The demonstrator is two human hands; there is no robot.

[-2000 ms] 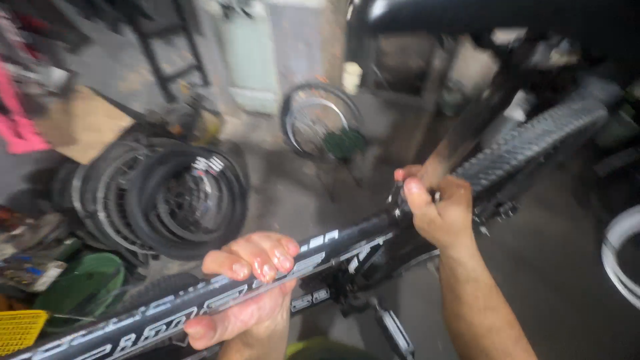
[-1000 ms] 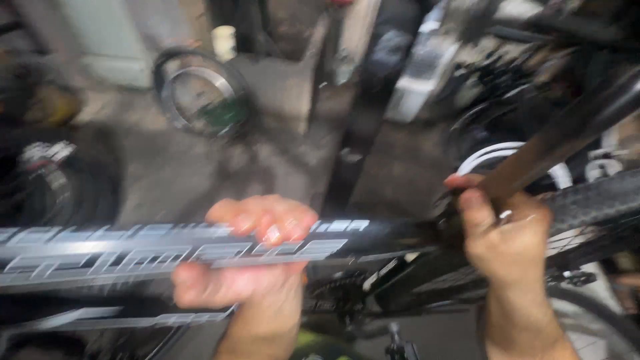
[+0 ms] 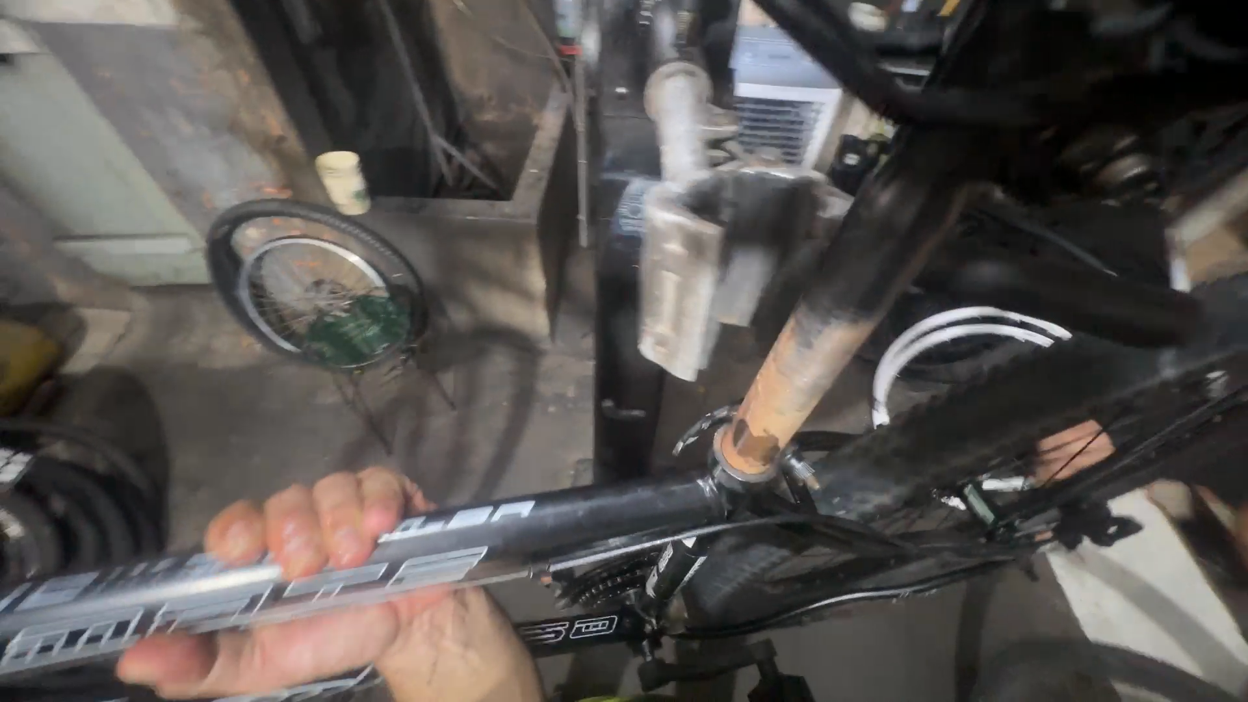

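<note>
My left hand (image 3: 322,585) is wrapped around the top tube (image 3: 595,517) of a black bicycle frame with white and silver lettering, fingers over the far side and thumb on the near side. My right hand is out of view. To the right, a rusty seatpost (image 3: 799,380) rises at a slant out of the frame, through the seat clamp (image 3: 746,458), whose quick-release lever (image 3: 700,429) points left. The dark saddle (image 3: 877,88) is partly visible at the top. Behind the seatpost lies the rear tyre (image 3: 1033,390). Below the tube are the chainrings (image 3: 609,590) and a crank.
Beyond the frame, a bicycle wheel (image 3: 390,263) leans against a concrete trough (image 3: 487,253), with a pale cup (image 3: 342,182) on its edge. A metal clamp-like fixture (image 3: 682,273) stands behind the seatpost. Black tyres (image 3: 78,507) lie at the left; white rims (image 3: 907,361) are at the right.
My right hand, at the seat clamp and seatpost base in both earlier frames, has let go and left the view. My left hand still holds the top tube. The view has shifted right.
</note>
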